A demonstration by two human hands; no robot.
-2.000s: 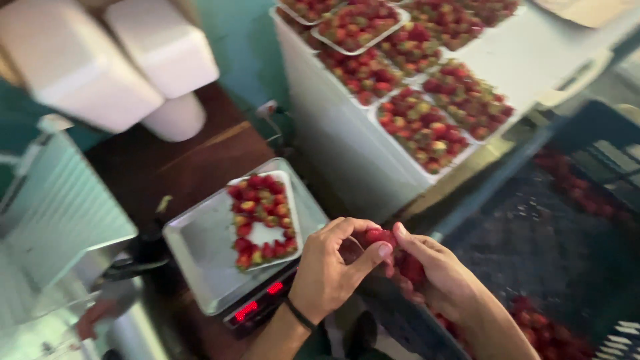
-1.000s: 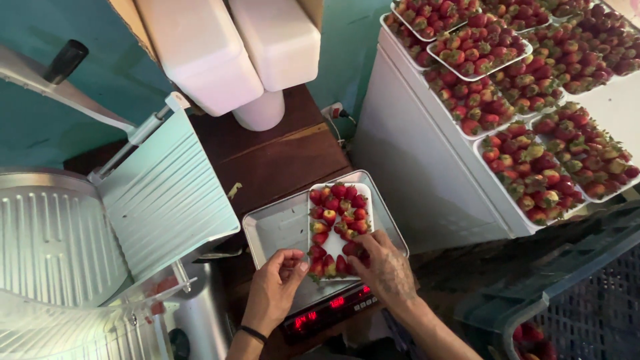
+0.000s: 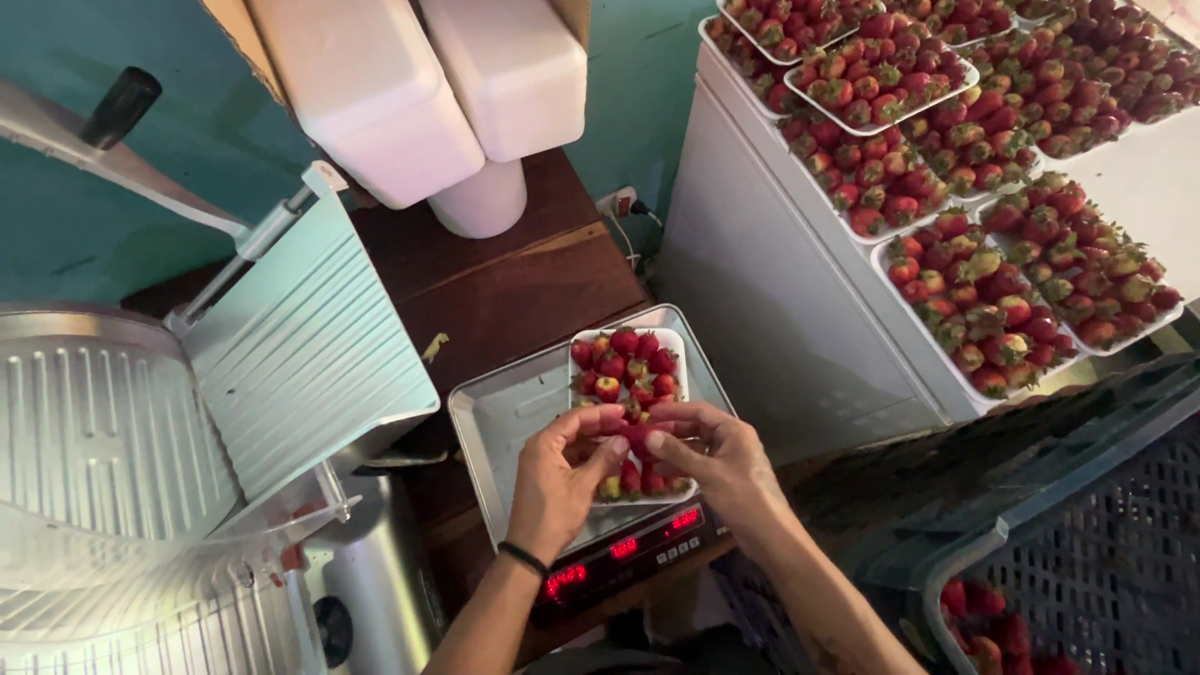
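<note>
A strawberry is pinched between the fingertips of my left hand and my right hand. Both hands hover over a white foam tray that holds strawberries around its edges, some of them hidden by my fingers. That tray rests on the metal pan of a digital scale with lit red digits. A black band circles my left wrist.
Left stands a metal slicer. White foam containers sit at the back of the wooden table. Filled strawberry trays cover much of a white chest freezer. A plastic crate holding strawberries is at lower right.
The view has swung toward the slicer since the first frame. My hands, apart at the tray's lower end one second ago, have come together around a strawberry above it.
</note>
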